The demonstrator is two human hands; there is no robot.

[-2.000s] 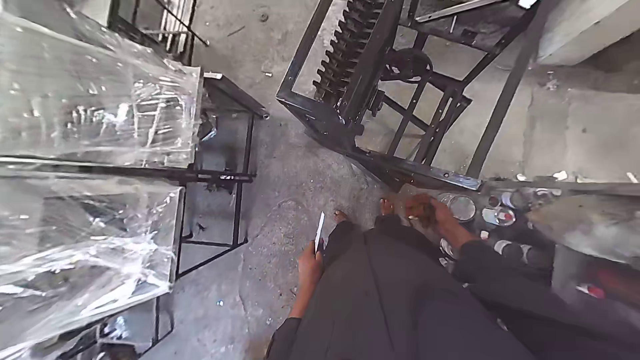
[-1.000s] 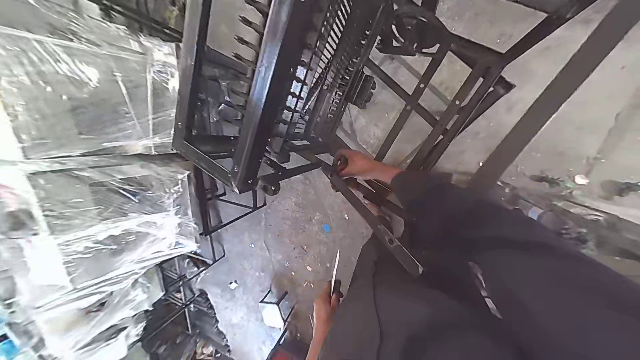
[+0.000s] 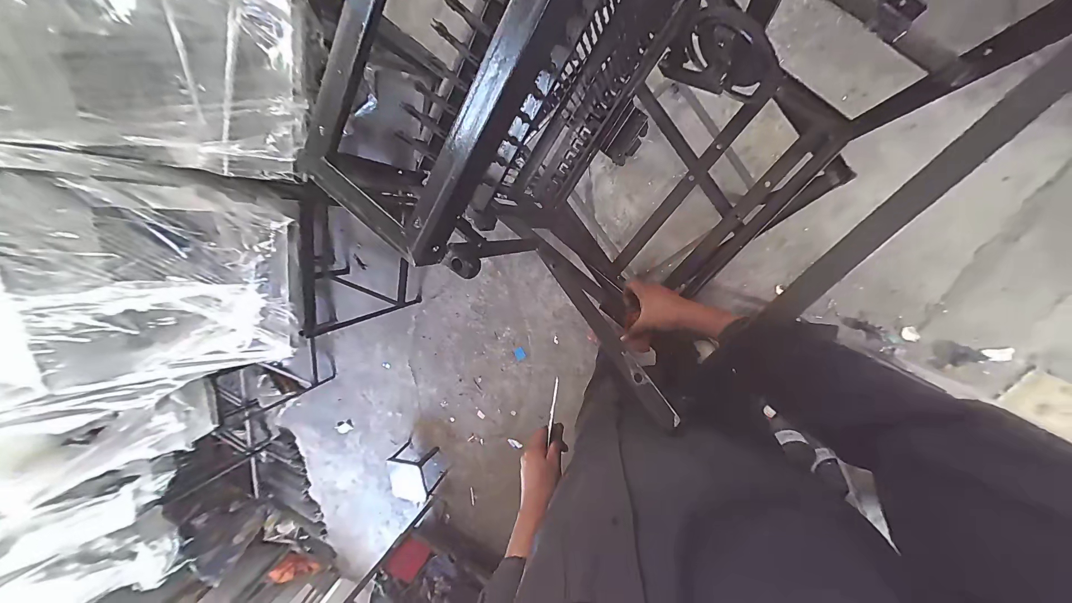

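Note:
My left hand (image 3: 540, 469) is closed around the dark handle of a thin-bladed tool (image 3: 553, 406), perhaps a screwdriver; its pale blade points up, away from me. My right hand (image 3: 657, 311) is at a flat black metal bar (image 3: 599, 327) that slants down from the black metal machine frame (image 3: 486, 126). Its fingers are curled and partly hidden behind the bar, so the grip is not clear. Rows of metal teeth (image 3: 431, 117) and a black pulley wheel (image 3: 724, 54) are on the machine above my hands.
Plastic-wrapped units (image 3: 151, 276) on black legs stand at the left. Small scraps and a blue piece (image 3: 519, 353) lie on the concrete floor. A long black bar (image 3: 913, 193) crosses the right side. Piled material (image 3: 243, 544) lies at the lower left.
My right hand has moved from beside my body to the black bar by the machine. The machine appears much closer as the view has shifted. My left hand still holds the thin tool.

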